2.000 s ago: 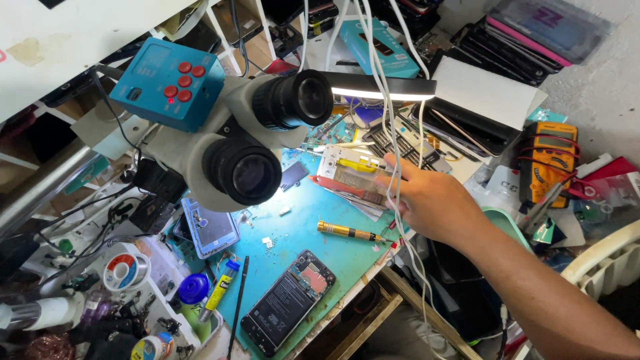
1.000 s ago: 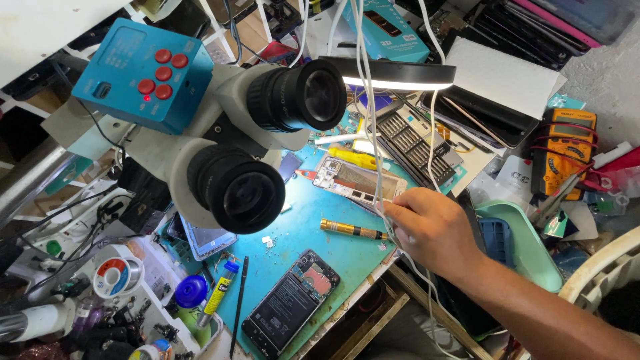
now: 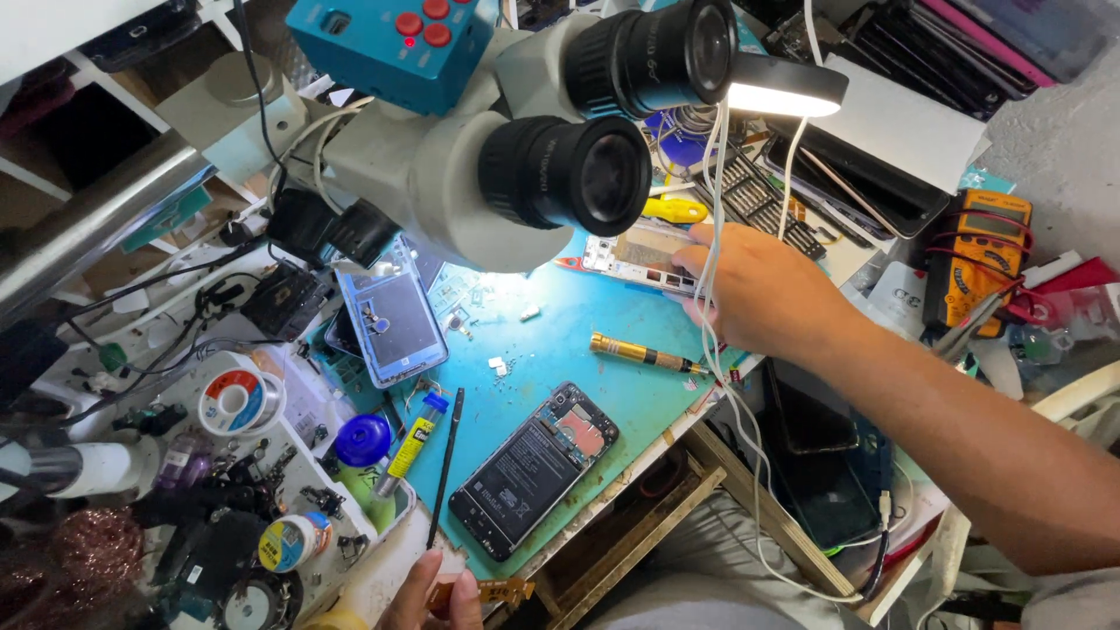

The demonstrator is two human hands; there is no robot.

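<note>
My right hand (image 3: 761, 289) grips the right end of a phone's mid-frame (image 3: 643, 258) with an empty battery bay, at the far side of the teal work mat (image 3: 560, 341). White cables hang in front of the fingers. At the bottom edge, my left hand (image 3: 433, 599) holds an orange flex cable (image 3: 481, 592) between its fingers. Between the hands lies an opened smartphone (image 3: 534, 472) with its black battery and board exposed. A gold precision screwdriver (image 3: 647, 352) rests on the mat near the right hand. A black spudger (image 3: 445, 468) points toward the left fingertips.
A stereo microscope (image 3: 437, 175) with a lit ring lamp (image 3: 783, 86) overhangs the mat. A blue phone frame (image 3: 394, 319), solder spool (image 3: 236, 398) and yellow tube (image 3: 411, 446) stand left. At right are a screwdriver bit set (image 3: 752, 197) and orange multimeter (image 3: 980, 258). A wooden drawer (image 3: 630, 534) juts below the bench edge.
My left hand has come into view at the bottom with the flex cable. The phone mid-frame has moved back a little on the mat, my right hand still on it.
</note>
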